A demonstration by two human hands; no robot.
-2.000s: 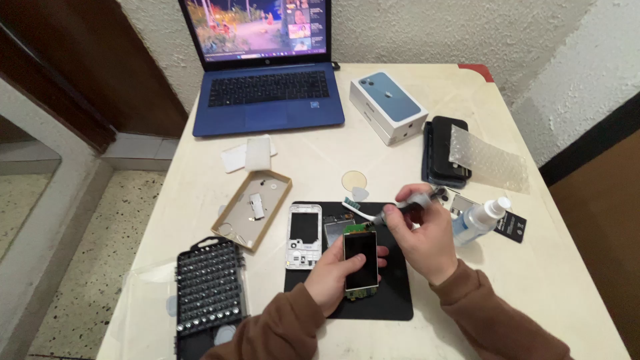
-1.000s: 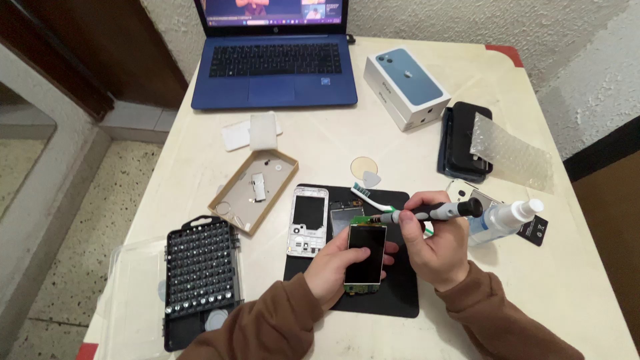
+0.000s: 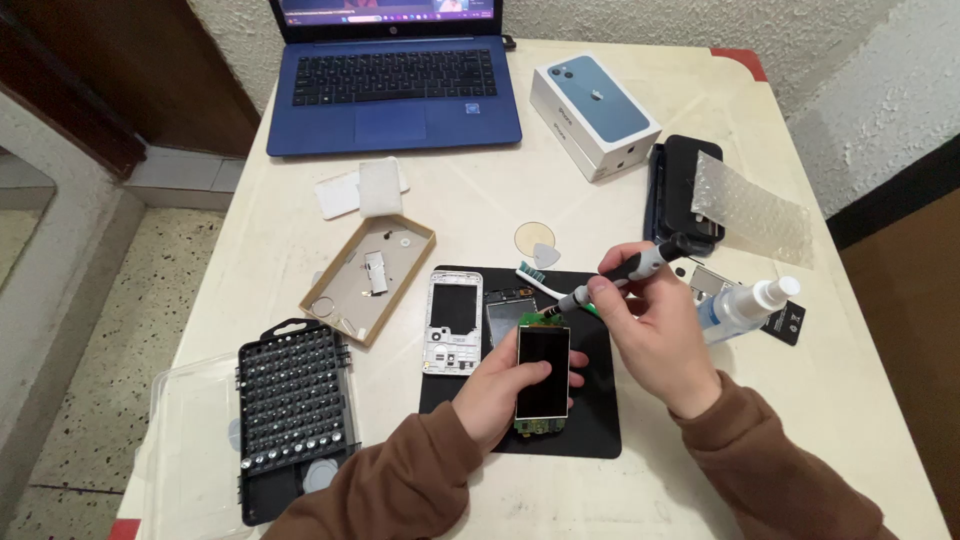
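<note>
My left hand (image 3: 499, 386) holds a phone screen (image 3: 543, 375) joined to a green circuit board (image 3: 551, 426), with the thumb on the glass. Between the fingers of my right hand (image 3: 652, 322) is a grey and black precision screwdriver (image 3: 615, 277). Its tip meets or nearly meets the board's top edge; actual contact cannot be told. Both hands are over a black mat (image 3: 592, 420). On the mat, left of the screen, lies a white phone frame (image 3: 453, 322), beside another phone part (image 3: 510, 311) partly hidden by the screen and hand. A toothbrush (image 3: 555, 291) lies behind the screwdriver.
A bit case (image 3: 292, 397) and a cardboard tray (image 3: 409, 270) of small parts lie left. At the back are a blue laptop (image 3: 390, 124) and a phone box (image 3: 600, 97). A spray bottle (image 3: 739, 307), bubble wrap (image 3: 750, 210) and a battery (image 3: 786, 322) lie right. A guitar-pick-shaped tool (image 3: 546, 256) lies behind the mat.
The screwdriver, nearly level a second ago, now slants down more steeply to the board's top edge. My left hand still holds the screen and board.
</note>
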